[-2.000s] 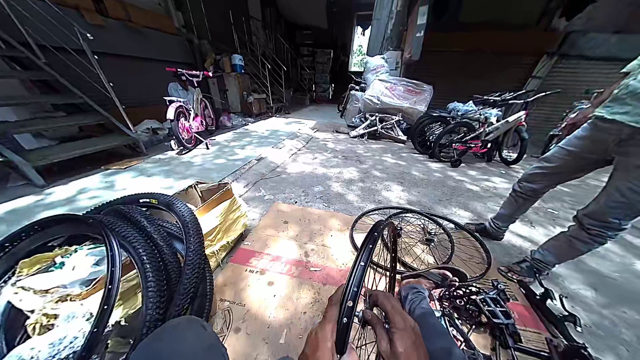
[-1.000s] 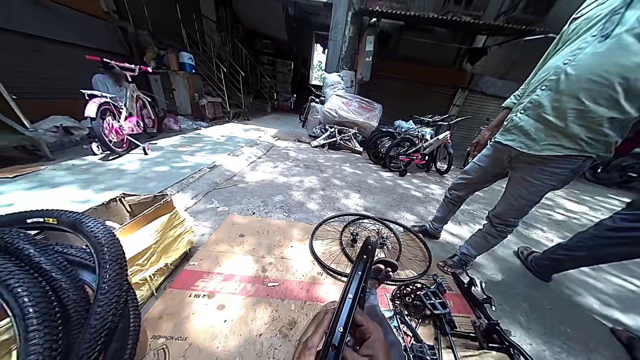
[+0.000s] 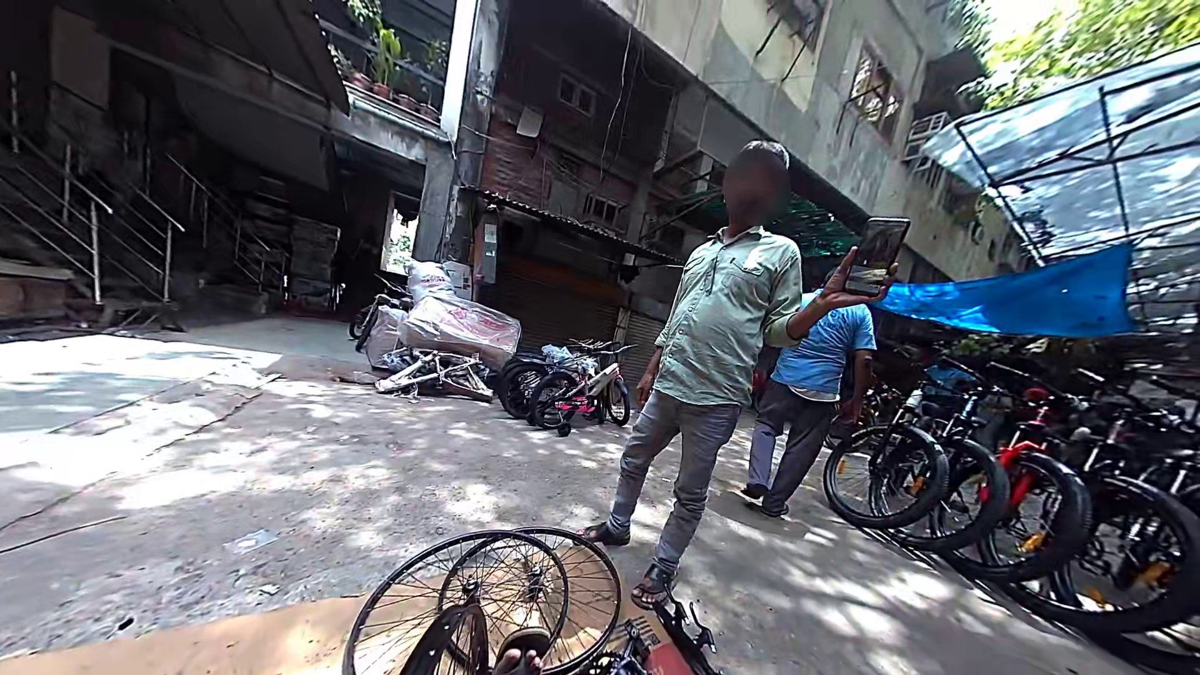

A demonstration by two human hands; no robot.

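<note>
Neither my left hand nor my right hand is in view; the frame's lower edge cuts off the area where they were. A black bicycle rim (image 3: 452, 630) rises from the bottom edge, only its upper part showing. Behind it, two spoked bicycle wheels (image 3: 361, 611) without tyres lie overlapping on a cardboard sheet (image 3: 234, 639). A sandalled foot (image 3: 521, 658) is beside the rim at the bottom. Dark bicycle parts (image 3: 630, 649) lie right of the wheels, partly cut off.
Just beyond the wheels stands a person (image 3: 727, 319) holding up a phone (image 3: 877, 255). A second person (image 3: 816, 366) in blue is behind. Parked bicycles (image 3: 1022, 506) line the right side. Small bicycles (image 3: 581, 389) and a plastic-wrapped bundle (image 3: 464, 326) stand farther back.
The view has swung up and to the right. Both hands, earlier on the black rim, have left the frame, as have the tyres at left. The standing person's raised phone now shows.
</note>
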